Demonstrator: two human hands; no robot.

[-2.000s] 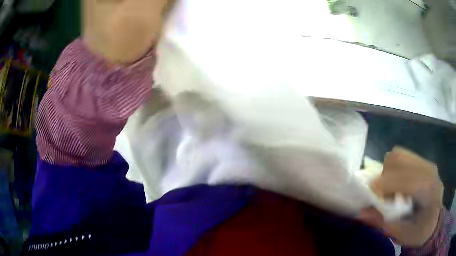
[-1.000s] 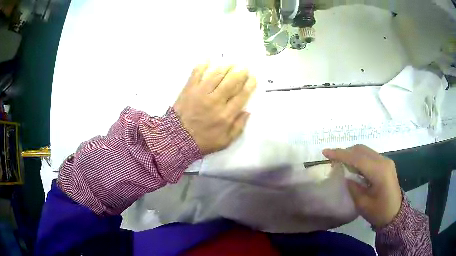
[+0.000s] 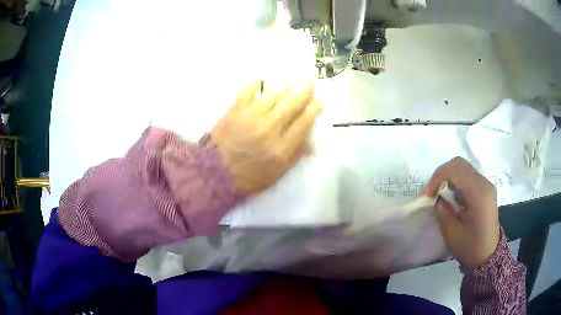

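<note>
My left hand (image 3: 264,135) lies flat, palm down, on white fabric (image 3: 295,200) on the machine table, just below and left of the presser foot and needle area (image 3: 325,58). Its fingers point up toward the bright lamp glare. My right hand (image 3: 461,209) pinches the fabric's edge between thumb and fingers near the table's front edge at right. The fabric stretches between the hands and hangs over my lap. A small dark bit shows at the right fingertips; I cannot tell what it is. Glare hides the fabric's upper outline.
The sewing machine head (image 3: 349,24) is at the top, with a ridged silvery knob (image 3: 371,61) beside the needle area. A crumpled white scrap pile (image 3: 513,144) lies at right. A dark seam (image 3: 400,122) crosses the table. A yellow-railed cart (image 3: 11,175) stands at far left.
My left hand has come down from the upper left onto the fabric on the table. My right hand has moved up and left from the lap's right side; the dark blade seen at it earlier is no longer clear.
</note>
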